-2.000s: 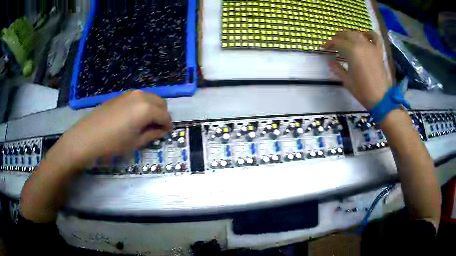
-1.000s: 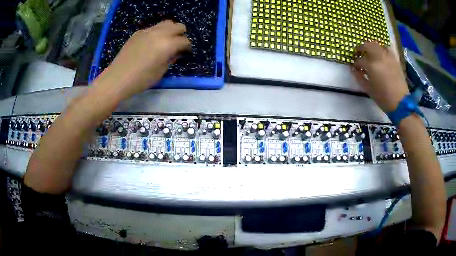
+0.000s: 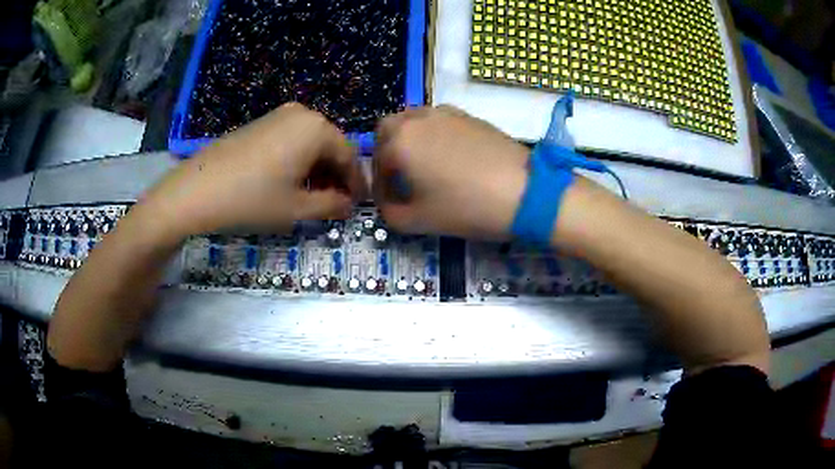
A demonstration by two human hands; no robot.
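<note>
A circuit board panel (image 3: 311, 267) crowded with small parts lies in the conveyor track in front of me. My left hand (image 3: 275, 174) and my right hand (image 3: 439, 169) are close together above its back edge, fingers curled towards each other. Fingertips are blurred, and whatever they may hold is hidden. The blue bin (image 3: 417, 55) full of black leaded parts is behind my left hand. The white foam board (image 3: 458, 105) with rows of yellow transformers (image 3: 604, 55) is behind my right hand. A blue wrist strap (image 3: 542, 203) is on my right wrist.
More panels lie left (image 3: 69, 236) and right (image 3: 760, 252) in the conveyor, with a dark gap (image 3: 452, 268) between panels. A dark pad (image 3: 529, 399) is on the front ledge. Clear plastic (image 3: 792, 142) lies far right, a green item (image 3: 69, 41) far left.
My left hand has left the blue bin and moved down over the panel. My right hand has moved left from the transformers to beside my left hand. The view has shifted slightly.
</note>
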